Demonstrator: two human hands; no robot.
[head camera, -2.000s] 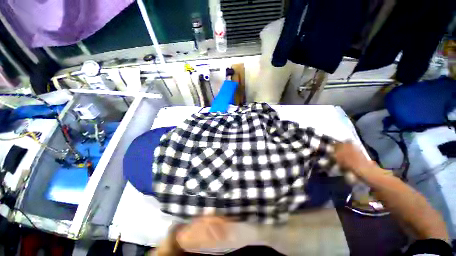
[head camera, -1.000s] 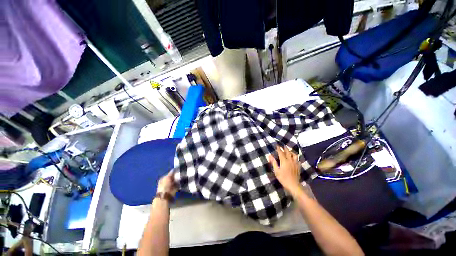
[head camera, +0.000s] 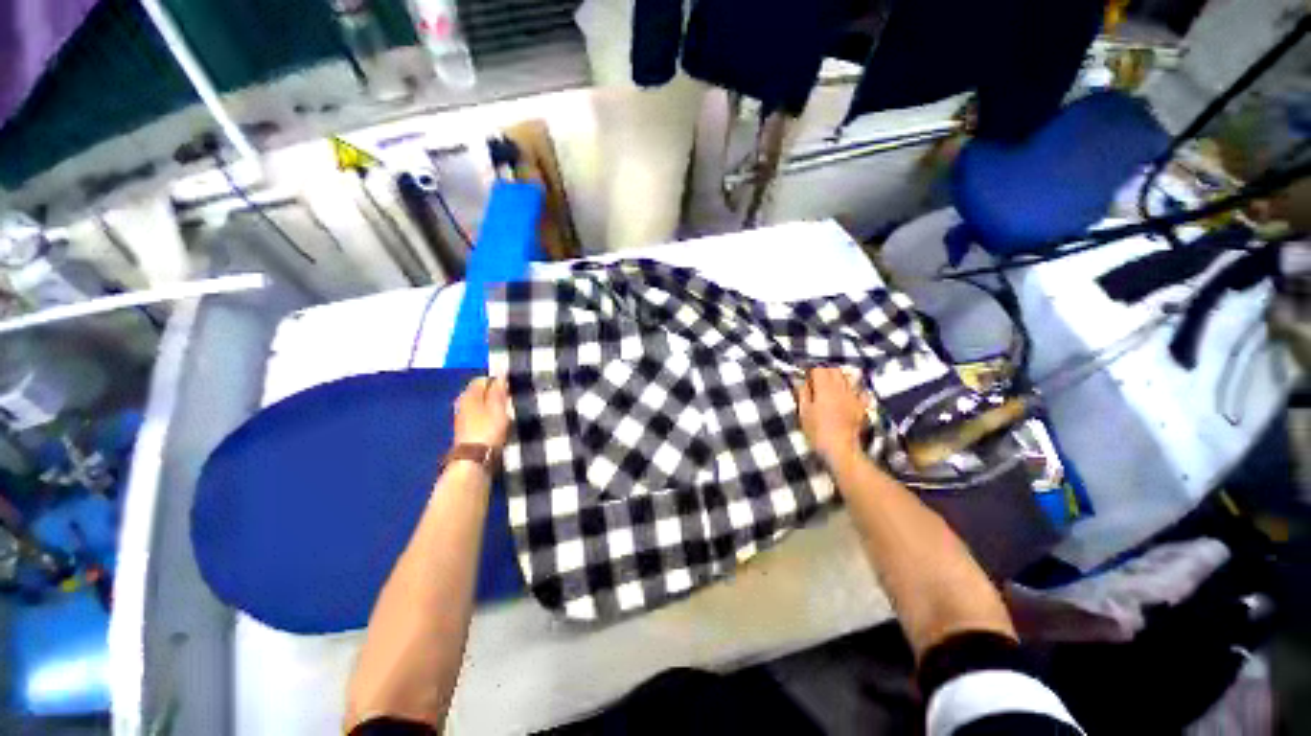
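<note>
The black-and-white checked garment (head camera: 748, 489) lies outer face up over the right part of the navy padded board (head camera: 338, 496). Its patch pocket with diagonal checks shows near the middle. My left hand (head camera: 483, 417) holds the garment's left edge. My right hand (head camera: 834, 414) is on the garment's right side, fingers bent onto the cloth; a bunched checked part lies beyond it. The steam iron (head camera: 966, 431), with a tan handle, rests on the dark pad (head camera: 992, 525) just right of the garment.
A bright blue upright block (head camera: 498, 259) stands behind the board on the white table (head camera: 352, 334). Dark cables and a hose run from the iron to the upper right. Another white table (head camera: 1107, 331) with black strips is at the right. Dark garments (head camera: 863, 58) hang at the back.
The garment has been turned and spread flatter, its pocket facing up again and its left edge straight. My left hand has moved up along that edge. The iron has stayed on its pad.
</note>
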